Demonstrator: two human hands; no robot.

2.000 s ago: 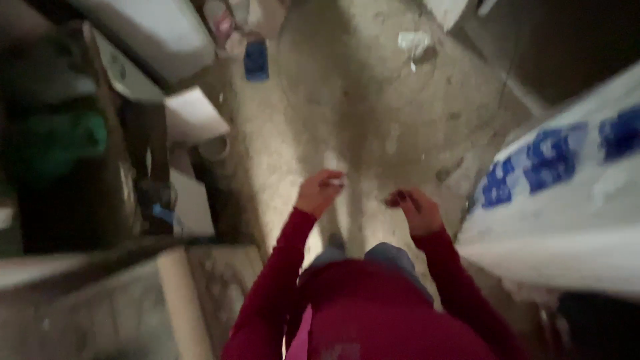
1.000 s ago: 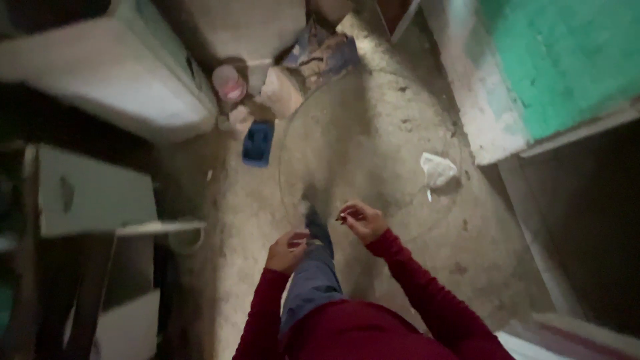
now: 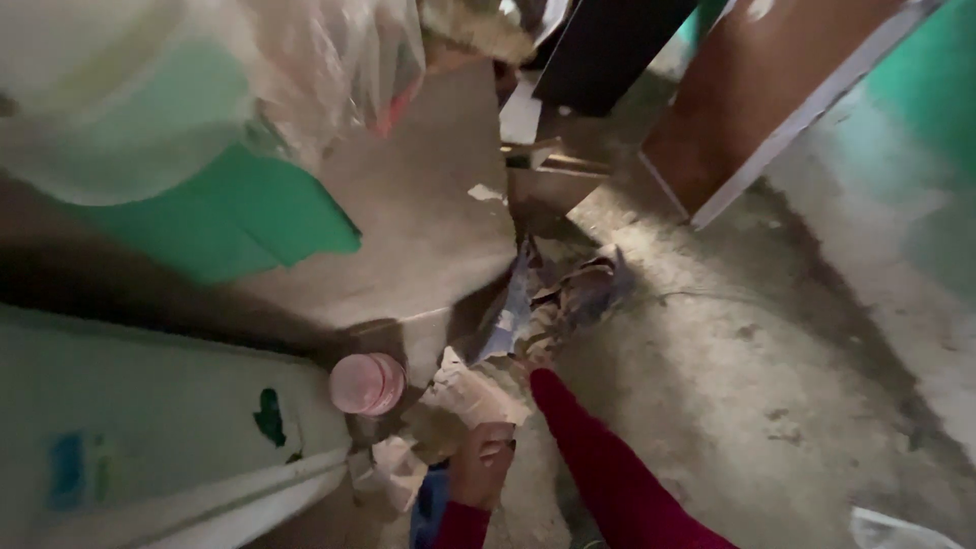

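Low over the floor, my left hand [image 3: 482, 463] is at the lower edge of a torn piece of light cardboard or paper [image 3: 480, 394]; its fingers are curled, and a firm grip cannot be made out. My right hand [image 3: 536, 364] reaches to a crumpled open bag with debris [image 3: 553, 313], its fingers blurred and partly lost against the bag. Crumpled pale paper [image 3: 399, 469] lies left of my left hand, and a blue object [image 3: 431, 503] shows beneath my left wrist. A pinkish round plastic container [image 3: 367, 384] stands farther left.
A white appliance-like cabinet [image 3: 152, 427] fills the lower left. Above it are a green sheet [image 3: 229, 221] and clear plastic bags [image 3: 335, 69]. A brown board [image 3: 770, 99] leans at the upper right, beside a dark panel [image 3: 610, 53]. A white scrap [image 3: 900, 530] lies at the lower right.
Both hands have moved from in front of my body down to the cardboard and the crumpled bag by the pinkish container. The view has shifted strongly towards that corner.
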